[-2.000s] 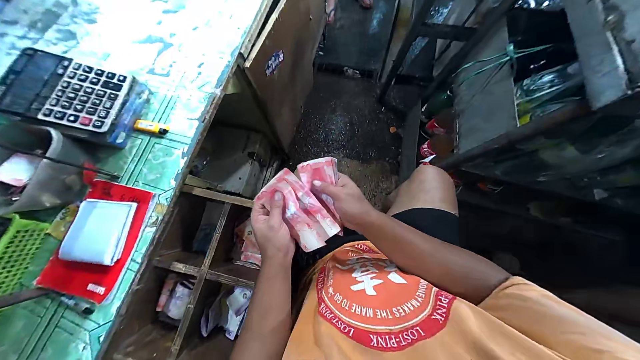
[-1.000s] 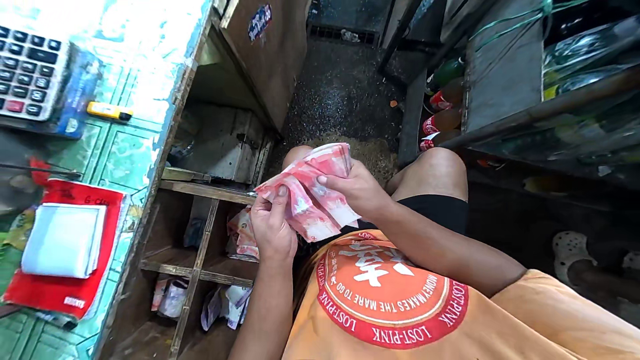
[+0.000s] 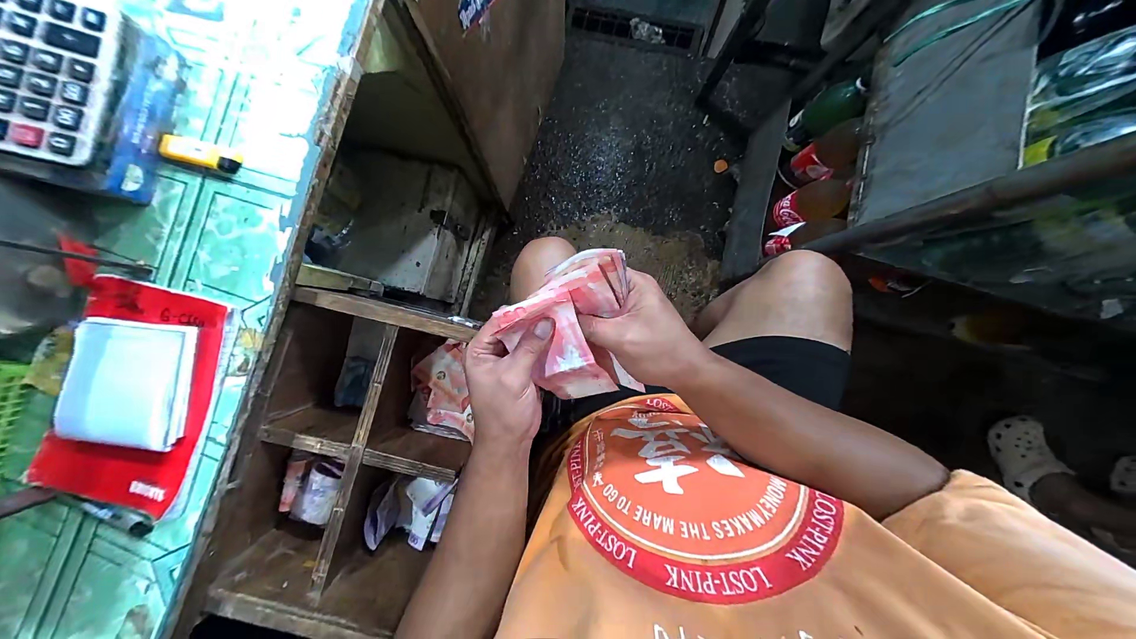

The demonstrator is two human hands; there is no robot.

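Observation:
Reddish-pink banknotes (image 3: 568, 342) are spread between my two hands above my lap. My left hand (image 3: 510, 373) grips their left side, its thumb lying on top of the notes. On the right, my right hand (image 3: 643, 328) is closed around the folded upper part of the bundle, and the lower ends hang free between the hands. To the left is a wooden drawer with compartments; one holds orange-red banknotes (image 3: 442, 390), another violet-white notes (image 3: 410, 513), and a third a rolled bundle (image 3: 318, 490).
A green tiled counter (image 3: 222, 209) on the left carries a calculator (image 3: 58, 84), a yellow lighter (image 3: 201, 153) and a red notebook (image 3: 191, 355) with folded white paper (image 3: 126, 382) on it. Bottles (image 3: 812, 202) stand at the right. A person's foot in a clog (image 3: 1025, 453) is at lower right.
Both hands still hold the pink notes, whose folds and spread have shifted between the fingers. The view has moved so that the calculator is partly cut off at the left.

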